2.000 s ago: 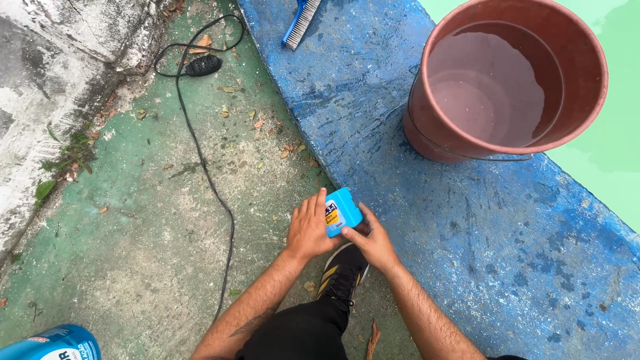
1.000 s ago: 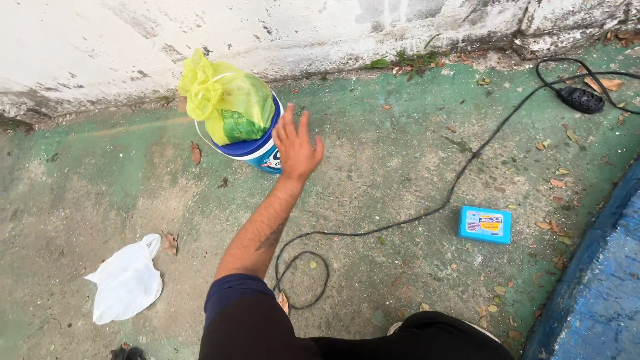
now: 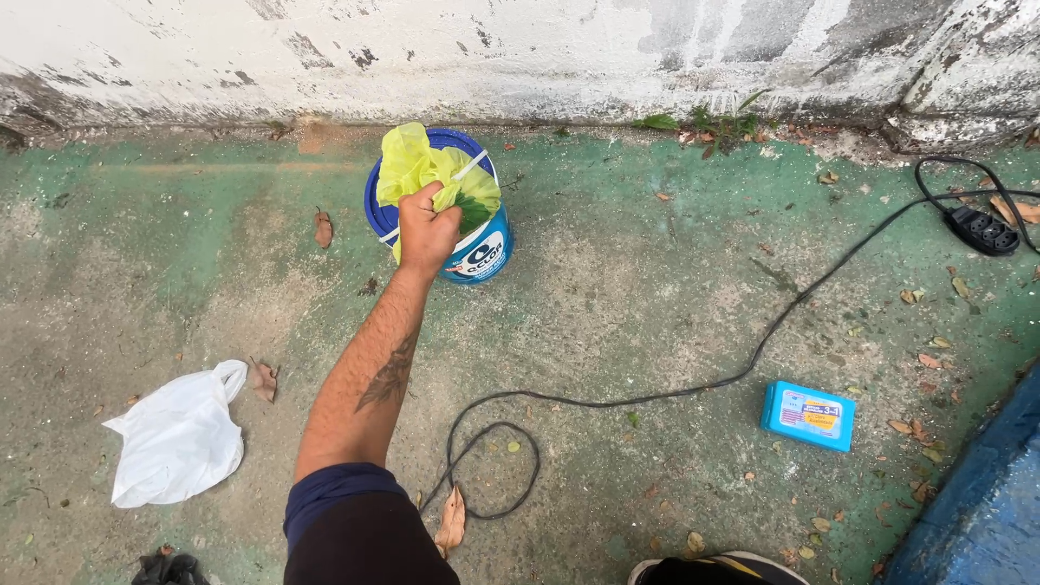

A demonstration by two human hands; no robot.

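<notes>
My left hand [image 3: 426, 227] is closed around the gathered yellow plastic bag [image 3: 410, 158], which holds something green. The bag rests on the blue lid of a blue and white plastic bucket [image 3: 481, 256], beside the wall, and the bucket's white handle passes over it. Lower right, a bright blue plastic box [image 3: 808, 416] with a printed label lies on the floor. A white plastic bag [image 3: 179, 439] lies at the lower left. My right hand is out of view.
A black cable loops over the concrete floor to a power strip [image 3: 983, 231] at the right. The blue ledge [image 3: 975, 496] fills the lower right corner. A weathered white wall [image 3: 520, 57] runs along the top. Part of a shoe [image 3: 715, 569] shows at the bottom, and something black at bottom left.
Two seconds ago both hands held the blue box; a second ago it lay on the floor. My left hand, open beside the yellow bag then, is now closed on it. The view has swung left.
</notes>
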